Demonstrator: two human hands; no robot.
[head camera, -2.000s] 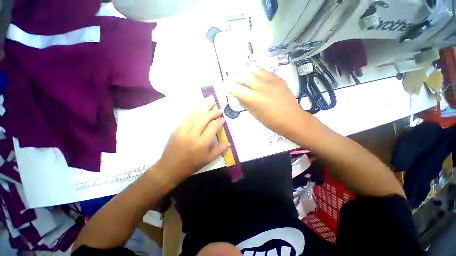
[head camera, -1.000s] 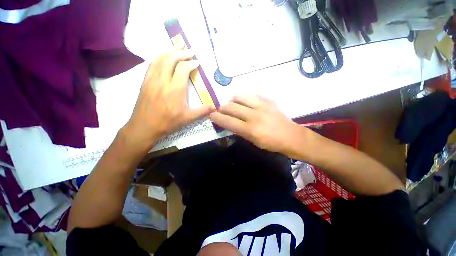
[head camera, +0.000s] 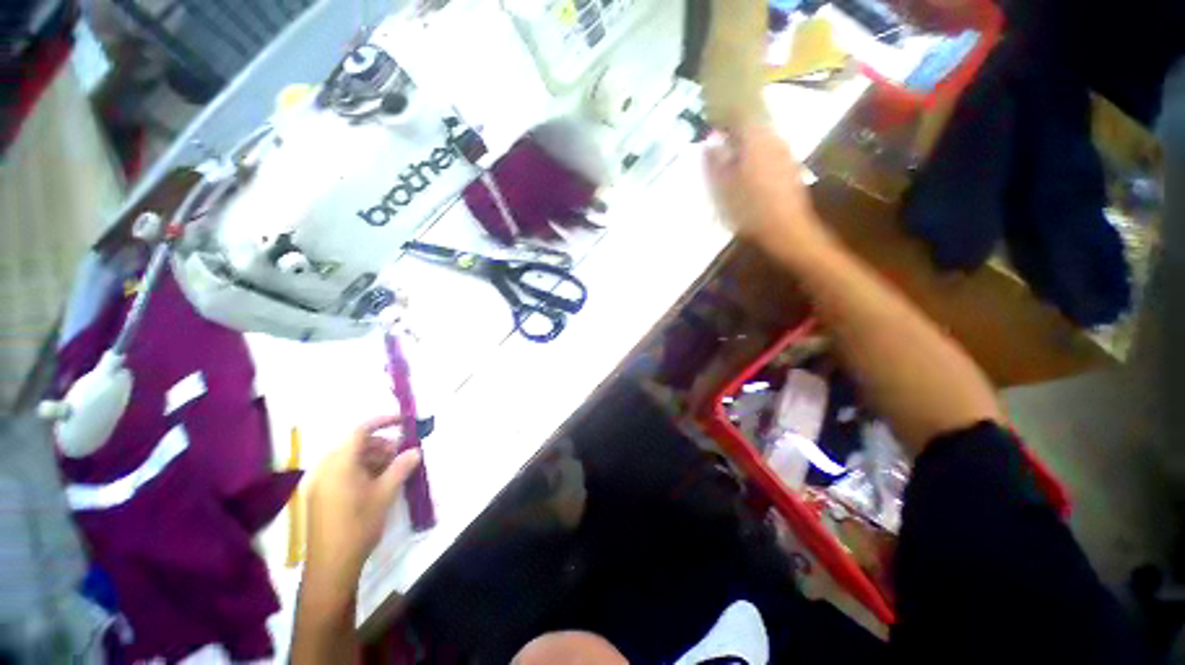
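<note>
The narrow maroon strip (head camera: 417, 492) lies on the white table, its upper end at the presser foot and needle (head camera: 387, 312) of the brother machine (head camera: 305, 195). My left hand (head camera: 357, 481) is at the strip's left edge, thumb and finger pinching it. The yellow-tan template (head camera: 295, 500) lies apart, left of my left hand. My right hand (head camera: 760, 188) is stretched out to the far right beyond the machine bed, blurred, beside a tan upright thing; whether it holds anything cannot be told.
Black-handled scissors (head camera: 526, 292) lie on the table below the machine arm. Small maroon pieces (head camera: 535, 182) sit beneath the arm. Maroon garment panels (head camera: 182, 520) with pale bands lie left, below the lamp (head camera: 94, 405). A red basket (head camera: 812, 546) with scraps is right of my lap.
The view has swung right. The strip has moved up to the needle and off the template. My right hand has left the strip and moved far right; my left hand stays at the strip.
</note>
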